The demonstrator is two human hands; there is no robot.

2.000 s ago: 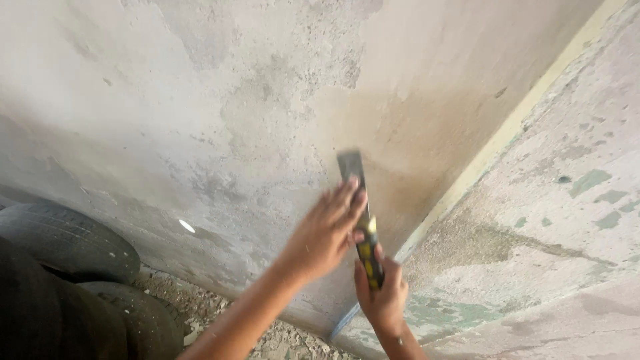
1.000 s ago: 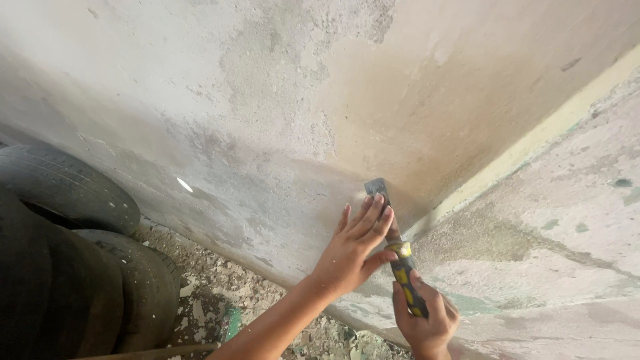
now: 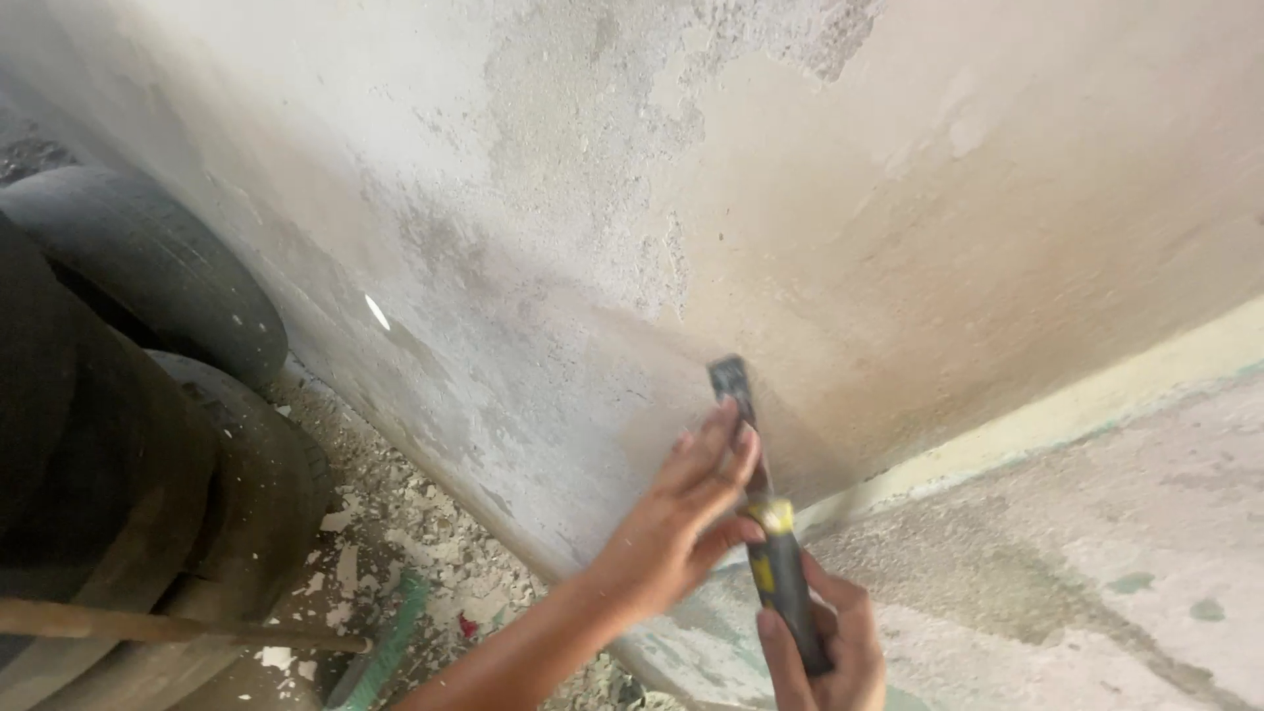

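Note:
A scraper with a flat metal blade and a black-and-yellow handle (image 3: 782,583) lies against the plaster wall (image 3: 592,247), its blade tip up on the stained area. My right hand (image 3: 834,642) grips the lower end of the handle. My left hand (image 3: 681,504) rests with its fingers on the blade's shank, thumb beside the yellow collar; it presses on the tool and does not wrap round it. Above the blade the wall has patches of peeled paint and rough plaster. Motion blurs the blade and fingers a little.
Stacked tires (image 3: 168,267) stand at the left beside the wall. Paint flakes and rubble (image 3: 425,523) cover the floor. A wooden stick (image 3: 178,627) and a green bristled broom head (image 3: 390,642) are at the lower left. A cream strip (image 3: 1066,405) runs along the wall corner at right.
The view has shifted, bringing the stick and green bristles into sight. Both hands stay on the scraper, which has moved over the wall near the corner.

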